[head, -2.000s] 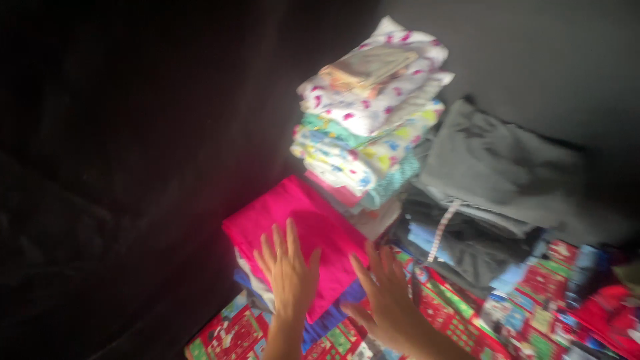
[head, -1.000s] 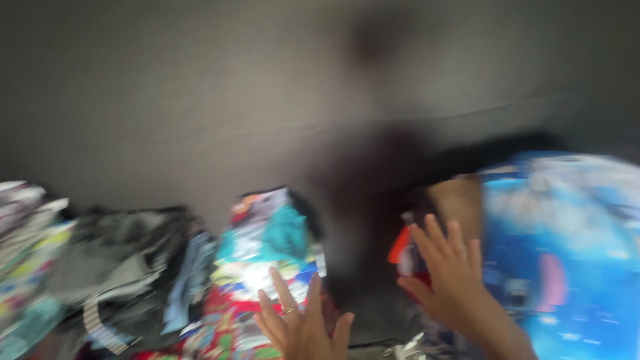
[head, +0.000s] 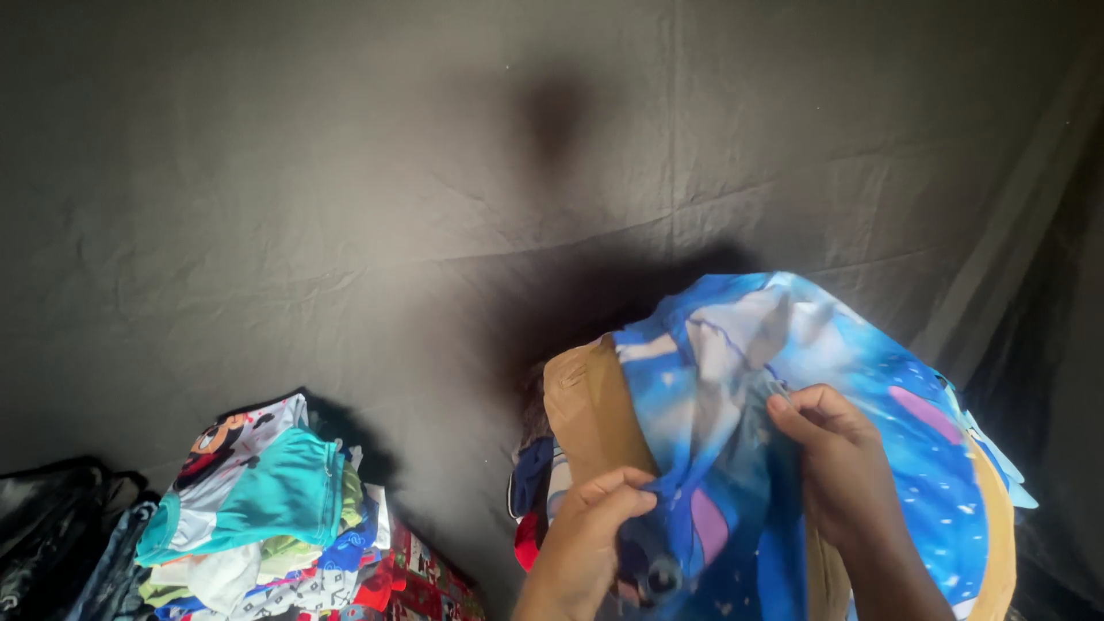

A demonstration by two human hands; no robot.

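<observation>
My left hand pinches the left edge of a blue printed garment with white, pink and dark cartoon patches. The thumb and fingers of my right hand grip the same garment higher up, and the cloth hangs in folds between the two hands. It lies over a pile, partly covering a tan garment. More blue printed cloth spreads beyond my right hand. What lies under the pile is largely hidden.
At the lower left stands a pile of folded clothes with teal shorts on top, beside a red patterned cloth. Dark clothes lie farther left. A grey fabric sheet rises behind.
The view has swung right from the pink garment and light printed pile. Both hands, apart and holding nothing one second ago, now grip the blue printed garment.
</observation>
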